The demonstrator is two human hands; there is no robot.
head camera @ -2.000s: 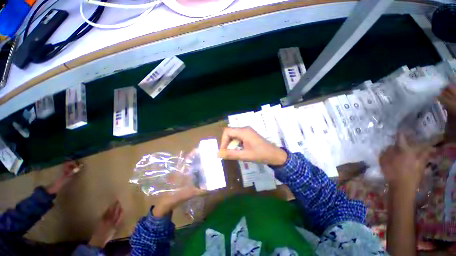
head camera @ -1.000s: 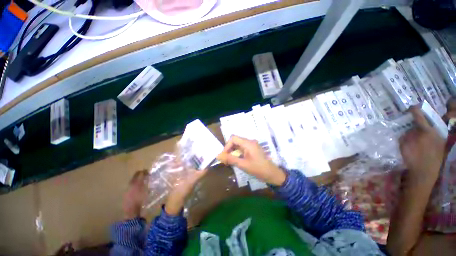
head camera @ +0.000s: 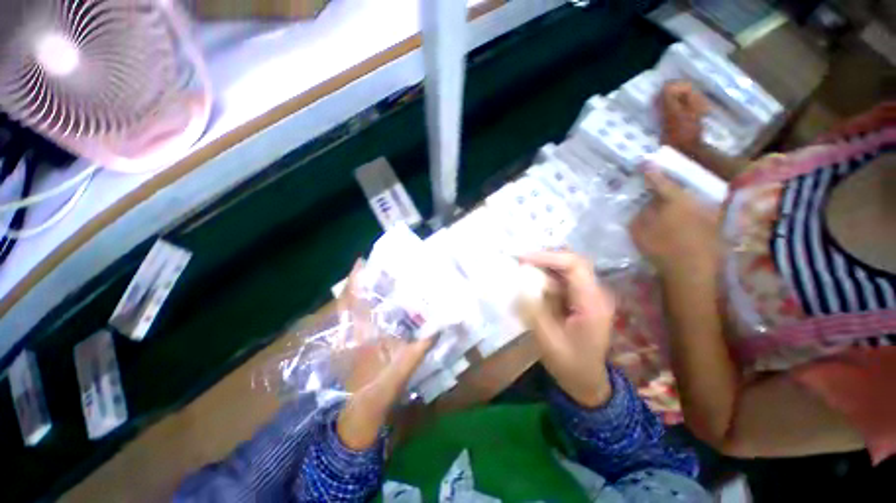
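Note:
My left hand holds a white product box with loose clear plastic bags bunched around it, left of centre. My right hand is over the near part of the row of white boxes, fingers bent and blurred. Glare hides whether it grips a box. The row runs from my hands up to the right, boxes overlapping.
The green conveyor belt crosses behind, with several loose boxes on it. A slanting metal support stands beyond my hands. A pink fan is on the shelf. Another person's arm and hands are at right, and a sleeve is at left.
The view has swung right, bringing the fan and the neighbouring worker into sight. My right hand has moved away from the box in my left hand to the row of boxes.

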